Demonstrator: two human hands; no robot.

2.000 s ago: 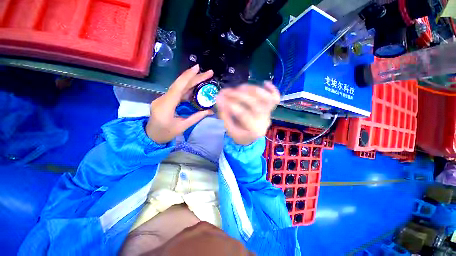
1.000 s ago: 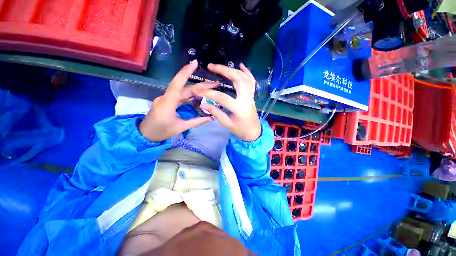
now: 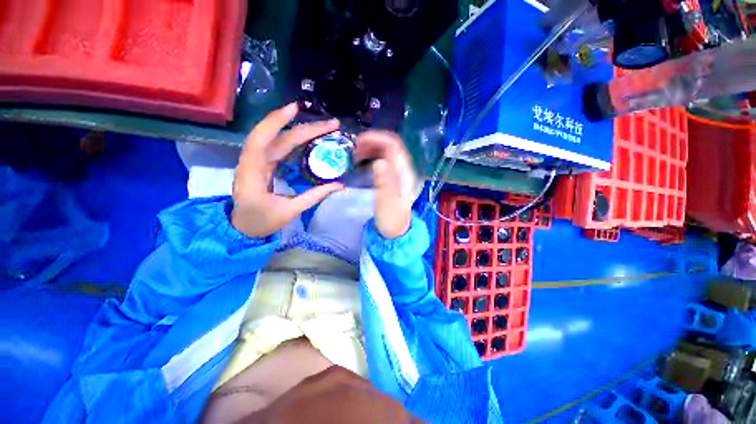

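Observation:
My left hand (image 3: 267, 175) holds a round watch case (image 3: 328, 158) by its rim between thumb and fingertips. The case has a dark edge and a bright, glassy pale-blue face turned up. My right hand (image 3: 390, 175) is blurred just to the right of the case, with its fingers bent. Whether it touches the case or holds something small cannot be told. The black test fixture (image 3: 341, 93) with round bolts lies just beyond both hands.
A red tray (image 3: 116, 62) lies on the green bench at upper left, beside crinkled clear pieces (image 3: 259, 66). A blue control box (image 3: 530, 99) with looping clear tubing stands at right. A lower red tray of dark discs (image 3: 483, 277) and stacked red trays (image 3: 640, 178) are at right.
My right hand has drawn back from over the case, uncovering its bright face; it was also blurred beside the case earlier. My left hand still holds the case, now slightly farther left.

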